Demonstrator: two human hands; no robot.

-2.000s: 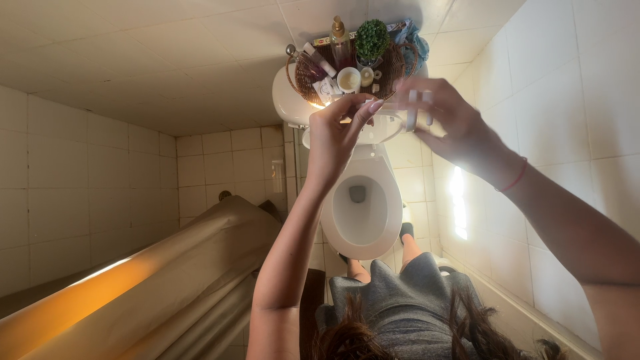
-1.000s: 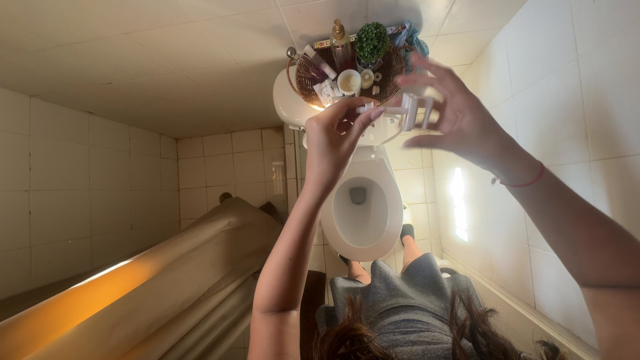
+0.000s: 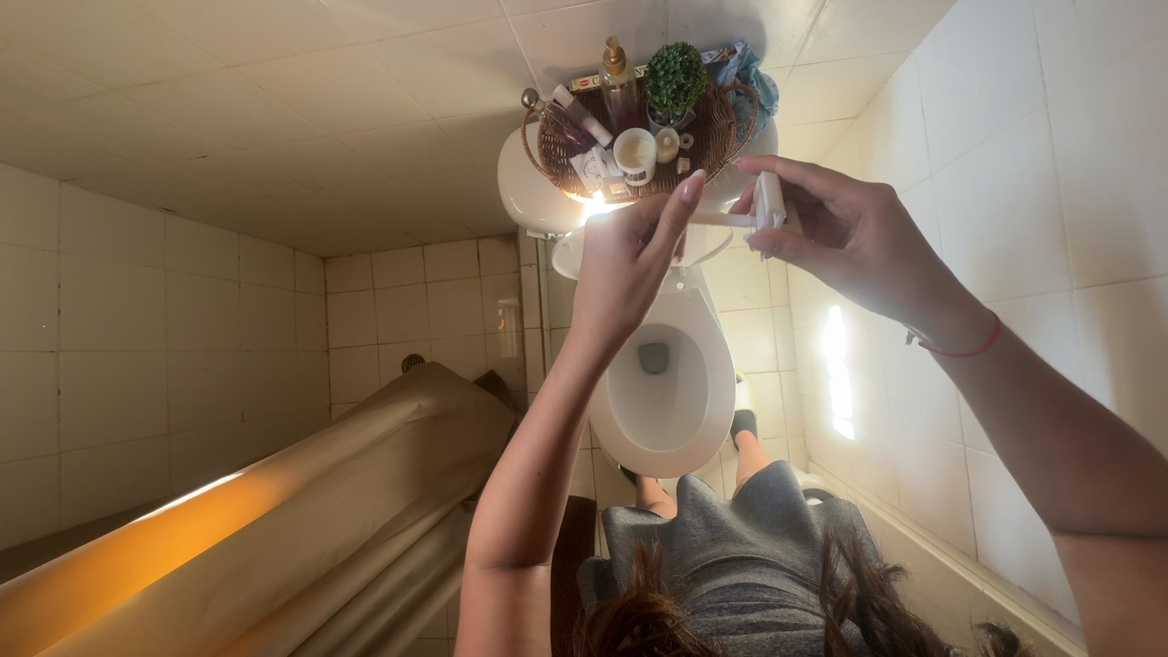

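My left hand pinches the end of a white threaded plastic rod, which spans the gap to my right hand. Between the thumb and fingers of my right hand is a white plastic bracket-like piece, at the rod's right end. Both hands are above the back of a white toilet bowl, whose inside is visible. Behind them a wicker basket sits on the toilet tank. My left fingertips are partly hidden by glare and the hand itself.
The basket holds a pump bottle, a small potted plant, a white candle cup and several small items. A blue crumpled cloth lies at its right. A beige curtain hangs at left; a tiled wall stands at right.
My right hand was spread with blurred fingers around the white piece one second ago; its fingers are now closer together on it. My left hand has stayed nearly in place.
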